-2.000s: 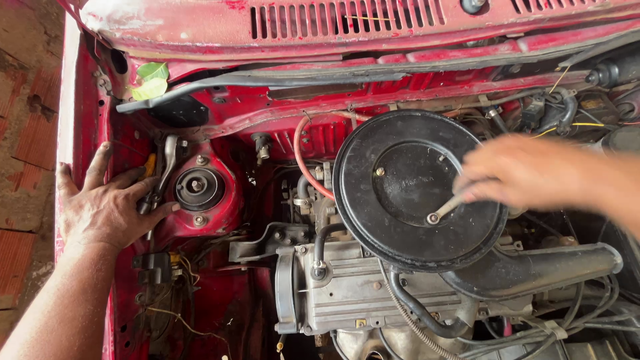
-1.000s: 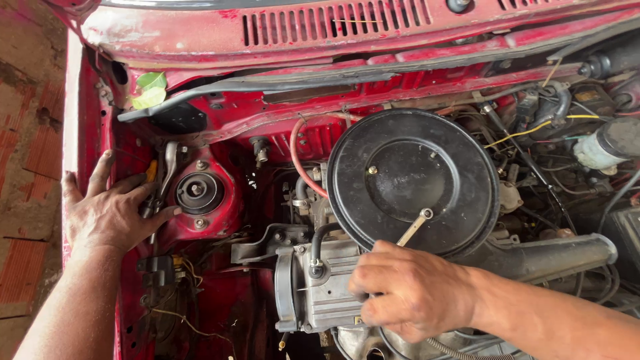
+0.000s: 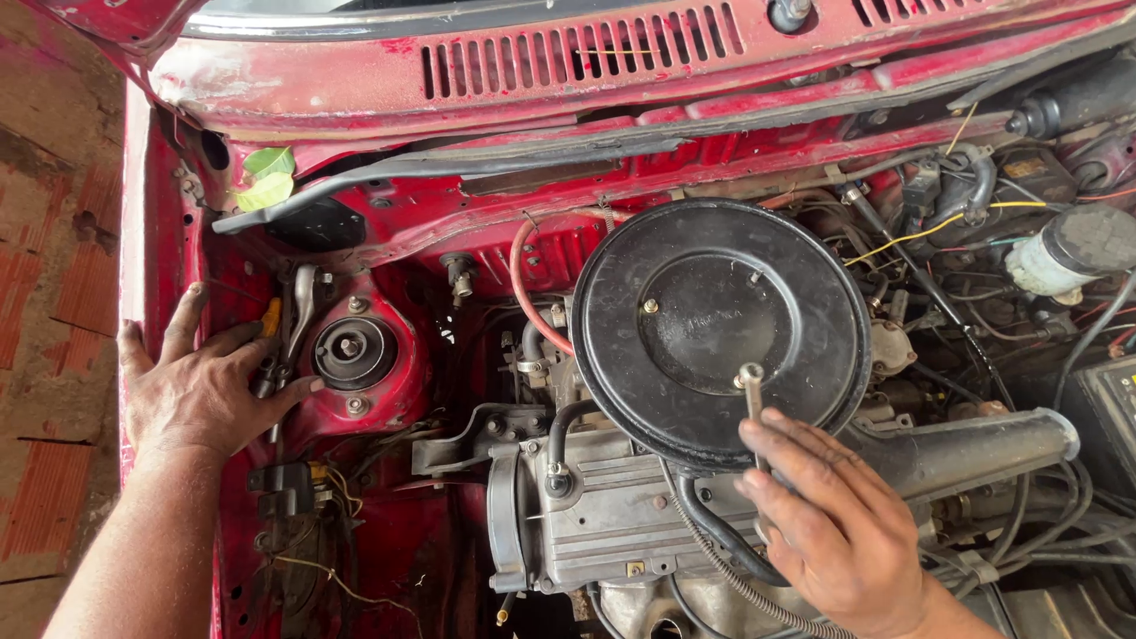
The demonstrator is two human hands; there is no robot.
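Observation:
My right hand [image 3: 830,524] holds a metal wrench [image 3: 754,399] whose head is over a nut near the front of the round black air filter cover [image 3: 710,319]. Whether the head sits on the nut cannot be told. A second nut [image 3: 650,306] shows at the left of the cover's recess. My left hand [image 3: 200,382] rests, fingers spread, on the red fender edge, its thumb near the black strut mount [image 3: 354,352]. Metal tools [image 3: 302,311] and a yellow-handled tool [image 3: 272,318] lie beside and partly under its fingers.
The grey metal engine cover [image 3: 621,515] lies before the air filter, with the intake snout [image 3: 985,457] to its right. A red hose [image 3: 524,275] curves at its left. A fluid reservoir [image 3: 1056,257], wires and a battery [image 3: 1109,399] are at right; leaves [image 3: 266,182] lie upper left.
My right hand has swung with the wrench from the right side of the cover to its front, the wrench head staying around the front nut. My left hand has stayed in place.

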